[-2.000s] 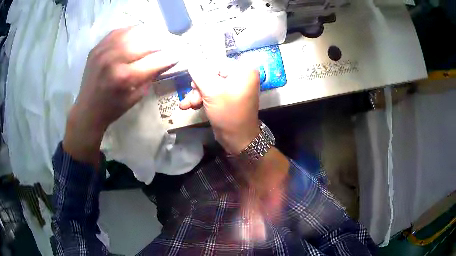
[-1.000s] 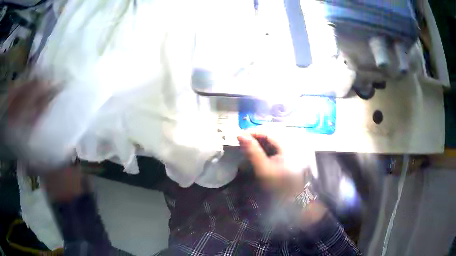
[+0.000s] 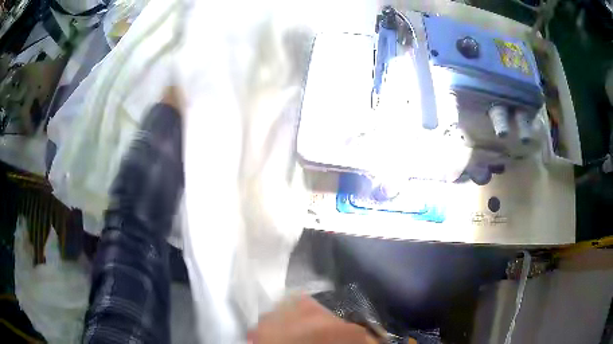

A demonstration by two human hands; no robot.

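A long white cloth (image 3: 222, 201) runs blurred from the heap (image 3: 101, 148) down over the table's front edge to the bottom of the picture. My left hand (image 3: 172, 97) is mostly hidden in the heap; only a little skin shows beyond the dark checked sleeve. My right hand (image 3: 306, 324) is low at the bottom edge, blurred and partly cut off. It overlaps the lower right side of the cloth; its grip is unclear. The sewing machine (image 3: 484, 60) stands right of the cloth, with its blue plate (image 3: 423, 208) under bright glare.
The cream table (image 3: 531, 208) has a dark round hole at the right. A pale cord (image 3: 517, 302) hangs below its front edge. A yellow bar (image 3: 591, 247) is at the far right. More white cloth (image 3: 47, 289) lies at the lower left.
My left hand has moved from the far left up into the heap. My right hand has moved from beside the blue plate down towards my lap. White cloth now stretches down between my arms.
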